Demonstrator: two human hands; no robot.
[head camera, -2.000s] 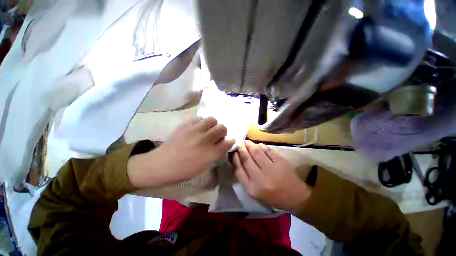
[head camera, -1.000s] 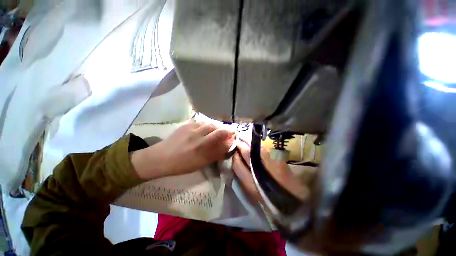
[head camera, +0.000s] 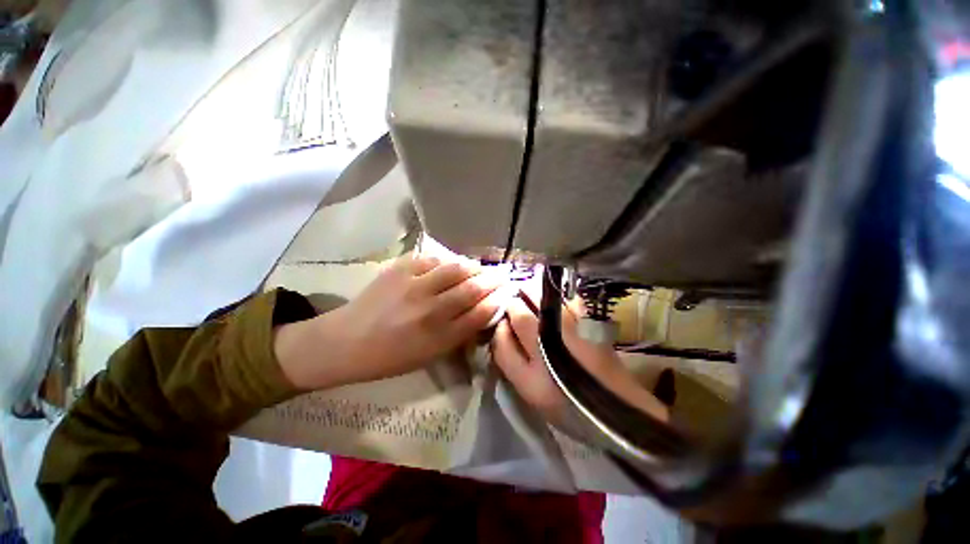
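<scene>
A pale cloth piece (head camera: 513, 430) runs from the bright lamp spot down over the table's front edge. My left hand (head camera: 420, 308) pinches it by the lamp spot, fingertips just below the machine head (head camera: 468, 159). My right hand (head camera: 564, 361) holds the same cloth from the right, its fingertips close to the left ones. A curved shiny metal guard (head camera: 596, 409) crosses in front of my right hand and hides part of it. The needle and presser foot are lost in glare.
Large white cloth panels (head camera: 213, 239) spread over the left. The pale table has a printed ruler (head camera: 367, 417) along its front edge. The machine head fills the upper middle and right, with a large blurred dark part at the far right.
The machine head looks larger and nearer, now covering the right side where the lilac cloth and scissors showed. Both hands stay on the cloth by the lamp spot, barely shifted.
</scene>
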